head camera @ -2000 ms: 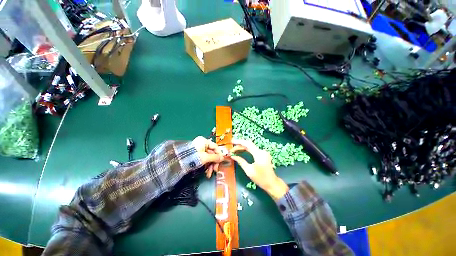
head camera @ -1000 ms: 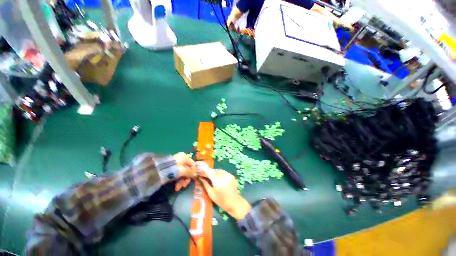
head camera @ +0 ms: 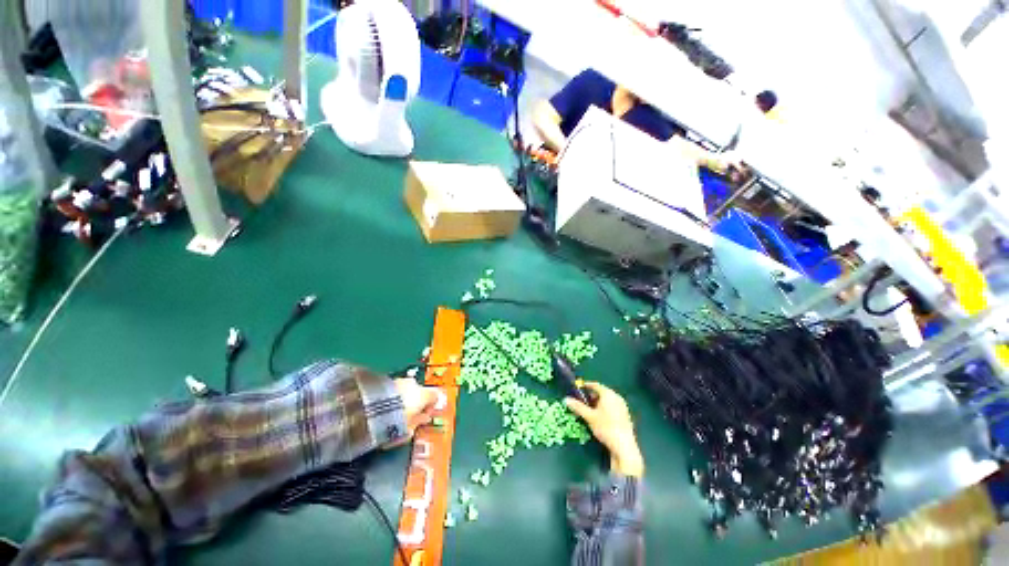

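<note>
The orange work strip [head camera: 423, 486] lies on the green bench before me, with white marks on it. My left hand [head camera: 418, 407] is at its middle, fingers together on a small piece at the strip; the piece is mostly hidden. My right hand [head camera: 603, 418] is right of the pile of green terminal blocks [head camera: 515, 387], fingers around the black electric screwdriver [head camera: 570, 376]. The screwdriver's thin end points up and left over the pile. A black lead bundle [head camera: 321, 486] lies below my left sleeve.
Cable end plugs [head camera: 305, 302] lie at left. A large lead pile [head camera: 775, 409] is at right. A cardboard box [head camera: 463, 201], desk fan [head camera: 374, 83] and equipment case [head camera: 631, 194] stand behind. A shelf post [head camera: 183, 133] rises at left. A person's arms show behind the case.
My right hand has left the strip and moved right onto the screwdriver. My left hand stays at the strip. The view has shifted, showing more of the area behind the bench.
</note>
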